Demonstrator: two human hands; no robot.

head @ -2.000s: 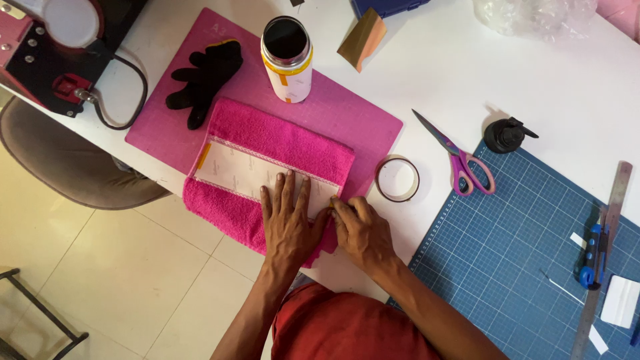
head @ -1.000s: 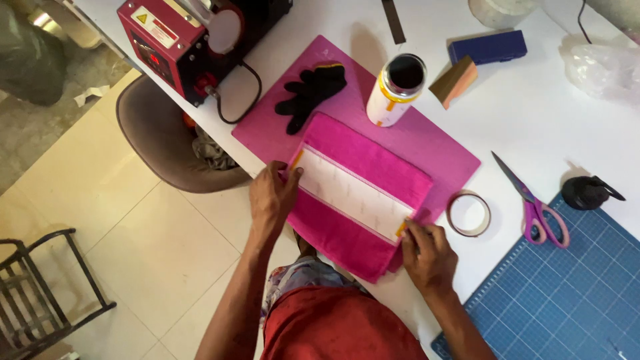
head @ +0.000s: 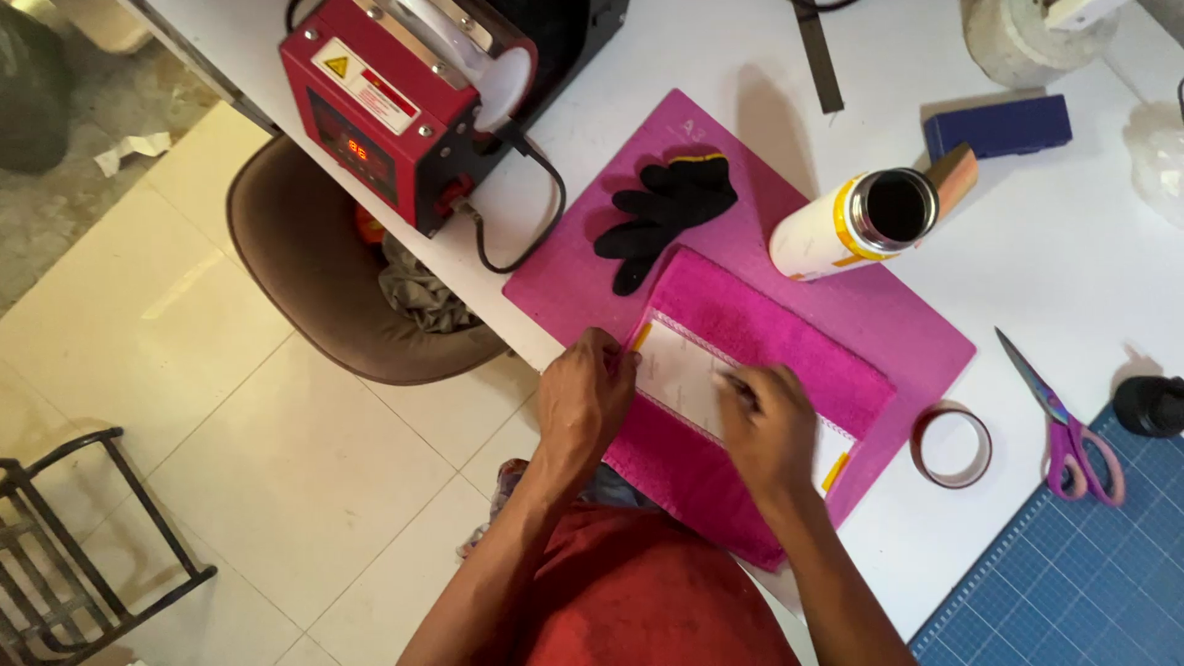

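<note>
A folded magenta towel (head: 749, 314) lies over the front of a pink cutting mat (head: 925, 347). Across the towel runs a white paper strip (head: 680, 379), with yellow tape at both ends. My left hand (head: 587, 398) pinches the towel's left edge beside the strip's taped end. Over the middle of the strip is my right hand (head: 768, 425), blurred, fingers curled; whether it holds anything cannot be told. A black glove (head: 666, 217) and an open steel bottle (head: 832, 227), wrapped in white paper with yellow tape, are behind the towel.
A red heat press (head: 370, 111) with a cable stands at the back left. To the right are a tape roll (head: 951, 446), purple-handled scissors (head: 1064, 430), a black lid (head: 1150, 405) and a blue cutting mat (head: 1073, 573). A blue box (head: 999, 128) lies behind the bottle.
My right hand has moved from the strip's right end to its middle. My left hand stays at the left edge, where it was one second ago; two seconds ago it lay flat on the strip.
</note>
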